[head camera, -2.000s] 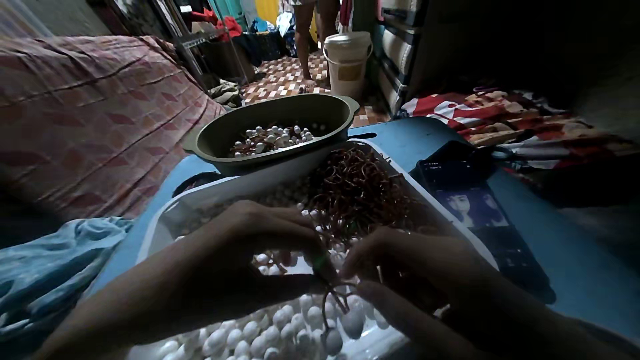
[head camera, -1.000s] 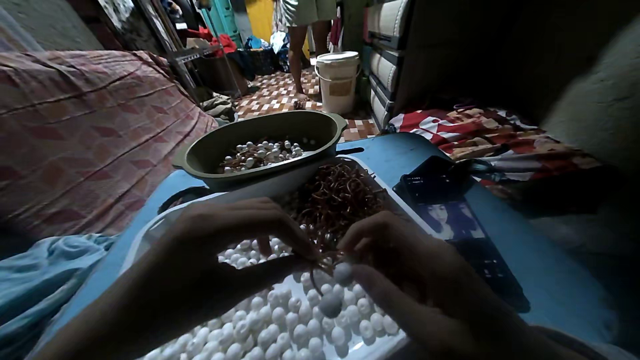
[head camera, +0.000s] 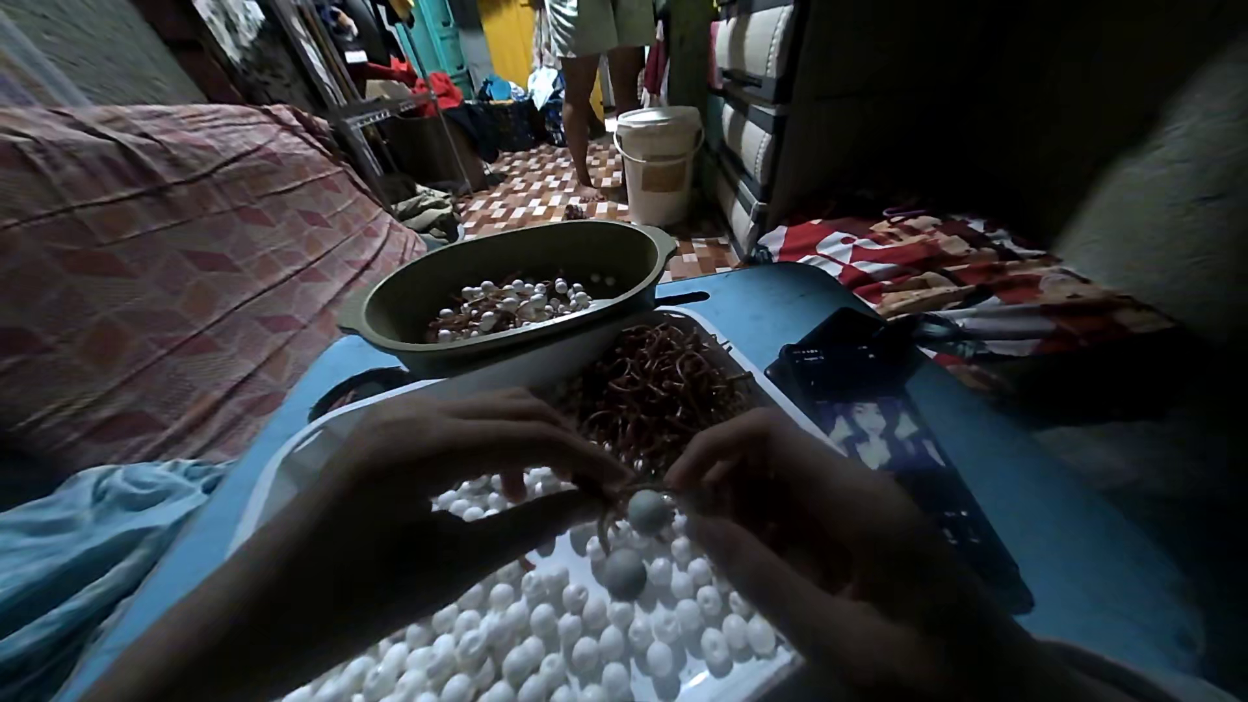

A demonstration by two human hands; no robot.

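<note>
My left hand [head camera: 487, 453] and my right hand [head camera: 780, 507] meet over a white tray [head camera: 765, 673], fingertips pinching a thin brown cord [head camera: 606, 526]. Two round beads hang at the cord: one bead [head camera: 649, 511] lies close to my right fingertips, the other bead [head camera: 625, 574] lower down. Loose white beads [head camera: 546, 624] cover the near part of the tray. A heap of brown cord pieces [head camera: 663, 390] fills its far corner. Behind the tray, an olive oval basin [head camera: 390, 336] holds white beads mixed with brown cords [head camera: 517, 304].
A smartphone [head camera: 936, 487] with a lit screen lies right of the tray on the blue table [head camera: 1072, 546]. Patterned cloth [head camera: 175, 263] rises at left. Beyond stand a lidded white bucket [head camera: 659, 166] and a person [head camera: 583, 107], seen by bare legs. Red-and-white cloth [head camera: 858, 255] lies at right.
Both hands stay together over the tray, with small shifts of the fingers. The upper bead shows more fully between the fingertips than one second ago. The view has shifted somewhat.
</note>
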